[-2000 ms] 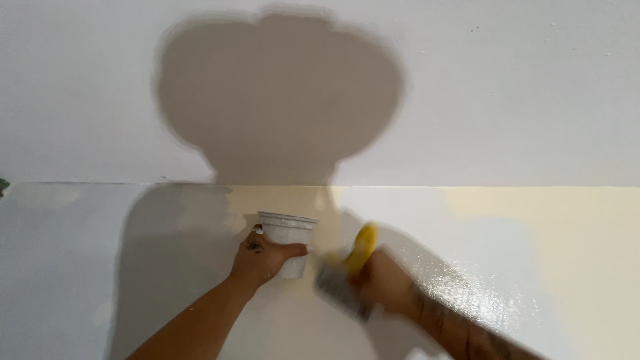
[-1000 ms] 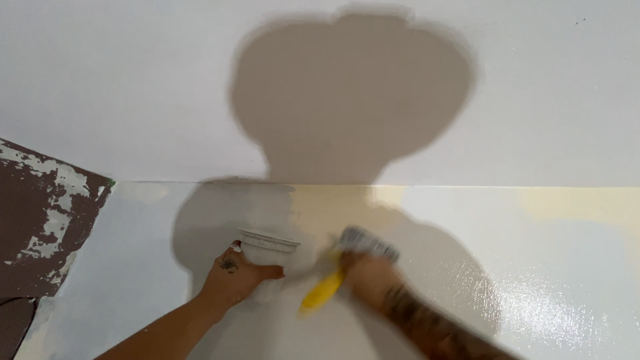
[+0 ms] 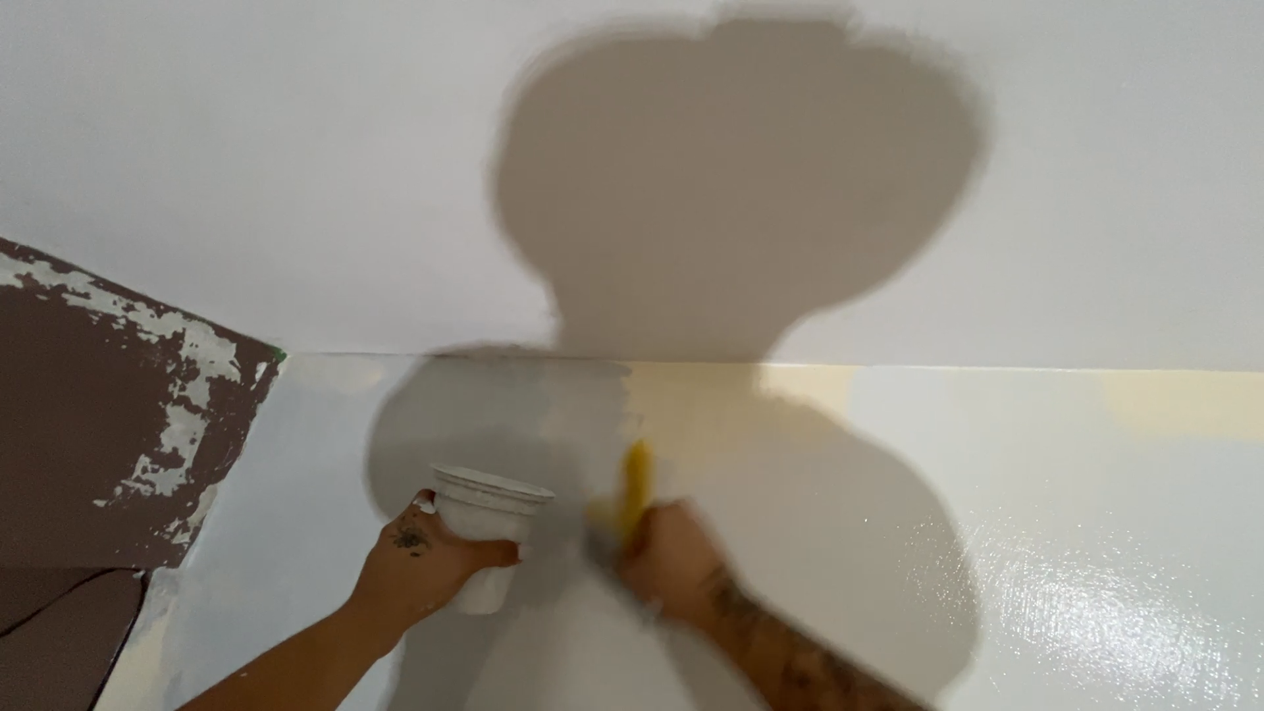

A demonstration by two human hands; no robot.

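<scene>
My left hand [image 3: 425, 563] is wrapped around a white plastic cup [image 3: 489, 504], its rim slightly tilted; what is inside it cannot be seen. To the right of the cup, my right hand [image 3: 676, 563] grips a paintbrush with a yellow handle [image 3: 637, 479]. The handle points up, and the blurred bristle end is low at the left of the fist, close to the wall. Behind both hands is a painted wall [image 3: 790, 494], pale grey-white with a cream patch [image 3: 810, 385] along its top edge. Wet-looking paint [image 3: 1106, 612] shines at the lower right.
A white ceiling [image 3: 247, 178] meets the wall in a straight line above the hands. At the left, a brown surface [image 3: 79, 425] with flaking white patches adjoins the wall at a corner. A large shadow falls across ceiling and wall.
The brush has turned in my right hand: one second ago its yellow handle pointed down, and now it points up. My left hand still holds the cup. The view has shifted left since the first frame.
</scene>
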